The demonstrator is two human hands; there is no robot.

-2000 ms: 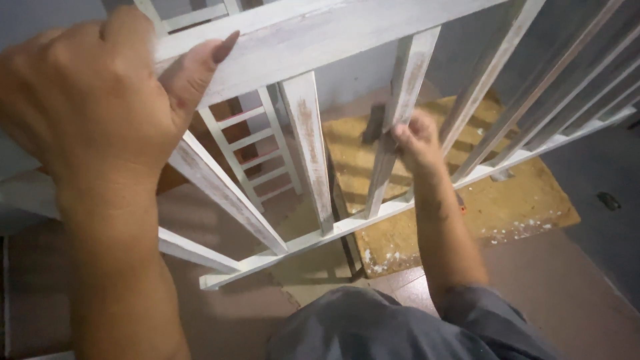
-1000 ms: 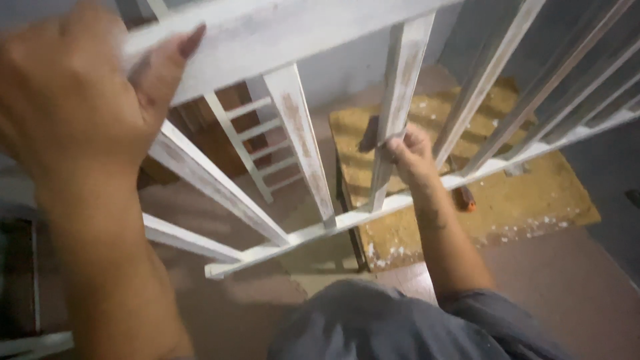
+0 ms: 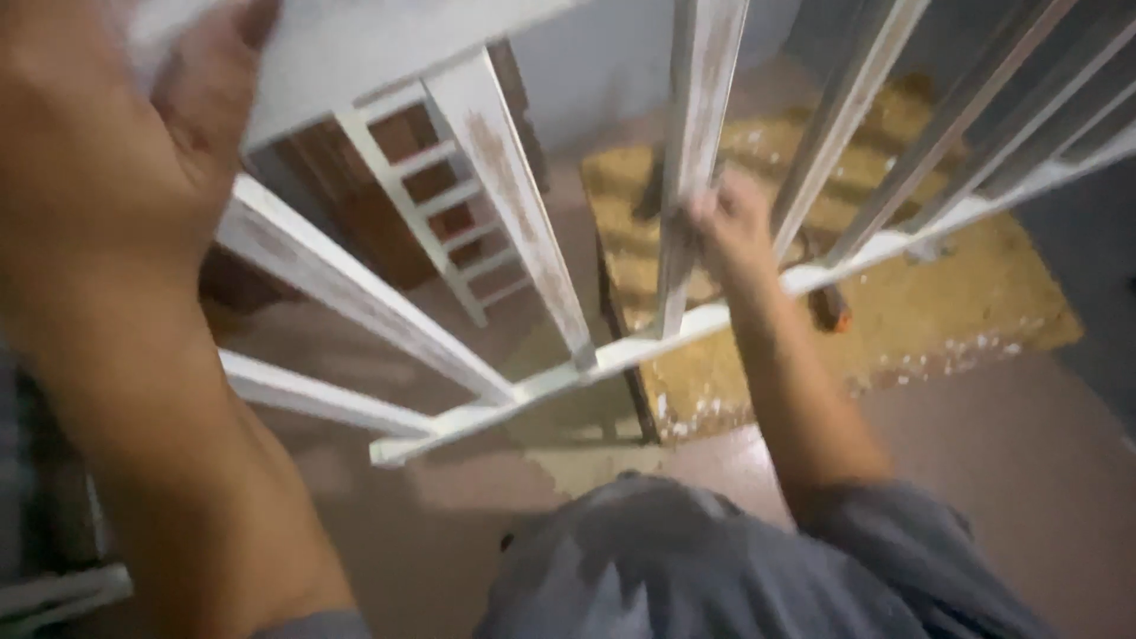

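A white-painted slatted wooden frame [image 3: 621,352] stands tilted before me, brown patches showing through the paint on its slats. My left hand [image 3: 133,106], large at the upper left, grips the frame's wide top rail [image 3: 355,62]. Lower down, my right hand [image 3: 732,213] is at a worn slat [image 3: 701,98], its fingers curled around the slat's right edge. A dark flat piece [image 3: 652,186] shows at the slat's left side, level with those fingers; blur hides what it is and how the hand holds it.
Beyond the frame is a yellowish wooden board [image 3: 958,302] with white paint flecks and a dark tool with an orange end [image 3: 834,311]. A white ladder-like rack [image 3: 430,209] stands behind on the left. White bars [image 3: 67,590] show at the lower left.
My right hand has stayed at the same slat, slightly higher along it now. My left hand remains on the top rail. The view has shifted a little.
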